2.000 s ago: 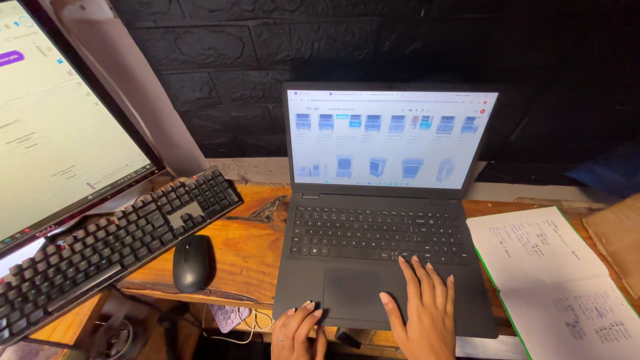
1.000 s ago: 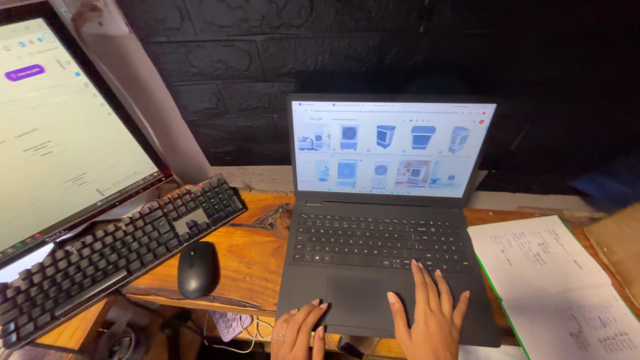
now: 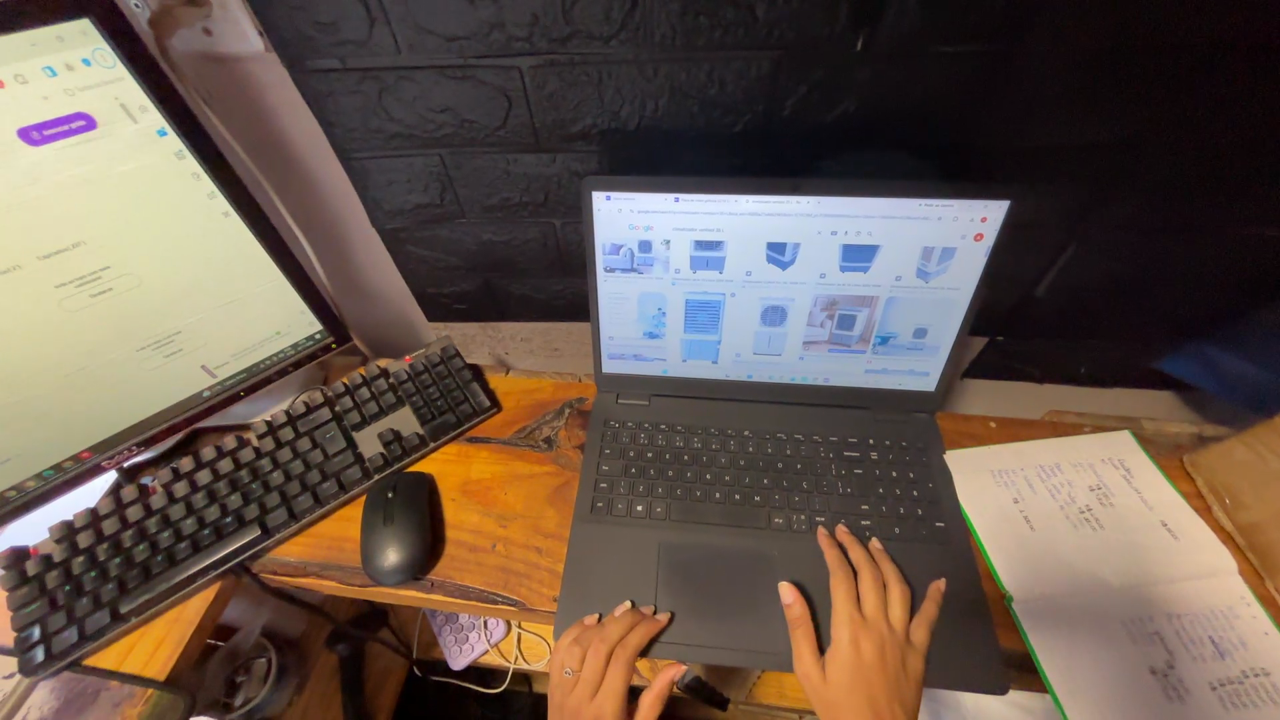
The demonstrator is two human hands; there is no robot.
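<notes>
A black laptop (image 3: 620,560) lies unfolded on a wooden desk, its screen (image 3: 780,290) filled with rows of air cooler pictures. My left hand (image 3: 607,665), with a ring on one finger, rests on the front left edge of the palm rest, fingertips by the touchpad's lower left corner. My right hand (image 3: 868,625) lies spread over the right palm rest, its longer fingertips at the bottom row of keys near the arrow keys and its thumb by the touchpad's right side. Neither hand holds anything.
At left stand a monitor (image 3: 130,270) and a mechanical keyboard (image 3: 250,490), with a black mouse (image 3: 398,527) beside it. A handwritten notebook (image 3: 1110,560) lies right of the laptop, near a cardboard piece (image 3: 1245,485). Below the desk edge are a purple object (image 3: 465,638) and cables.
The pictures on the laptop screen have scrolled to different rows. My right hand's fingers have shifted slightly at the keyboard's lower edge; my left hand stays at the front left edge.
</notes>
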